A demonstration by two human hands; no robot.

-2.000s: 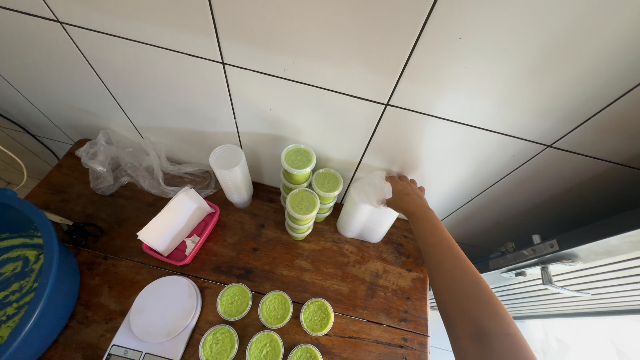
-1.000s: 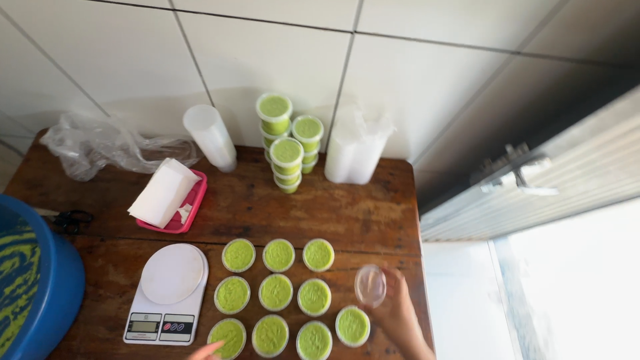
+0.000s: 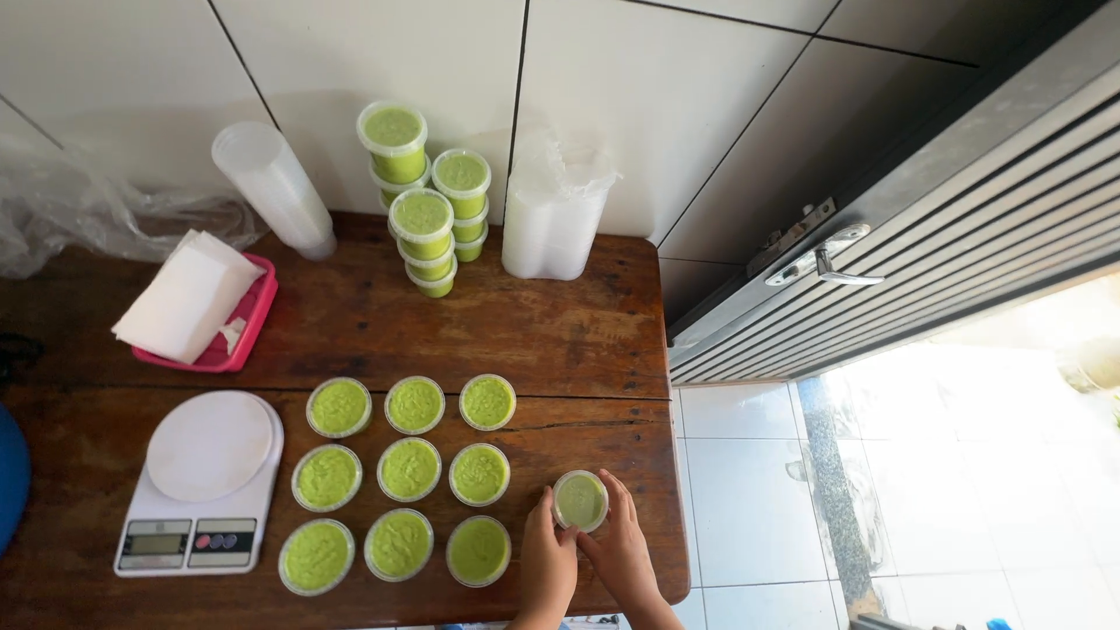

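Near the right front of the wooden table, my left hand (image 3: 551,556) and my right hand (image 3: 619,547) are closed around a small plastic cup with a clear lid (image 3: 580,501), green filling showing through it. To their left, several open cups of green paste (image 3: 409,469) stand in rows. Stacks of lidded green cups (image 3: 422,216) rise near the wall. Right of them a plastic bag of clear lids (image 3: 556,214) stands upright; a tall stack of nested plastic cups (image 3: 276,188) leans at the left.
A white digital kitchen scale (image 3: 210,446) lies left of the cups. Behind it sits a pink tray (image 3: 261,315) with white paper napkins (image 3: 188,293). A blue basin (image 3: 10,477) is at the left edge, crumpled plastic (image 3: 114,214) by the wall, and a metal door (image 3: 910,219) at the right.
My right hand has left the bag of lids, carried a clear lid to the front, and now both hands hold a lidded cup at the right of the rows.
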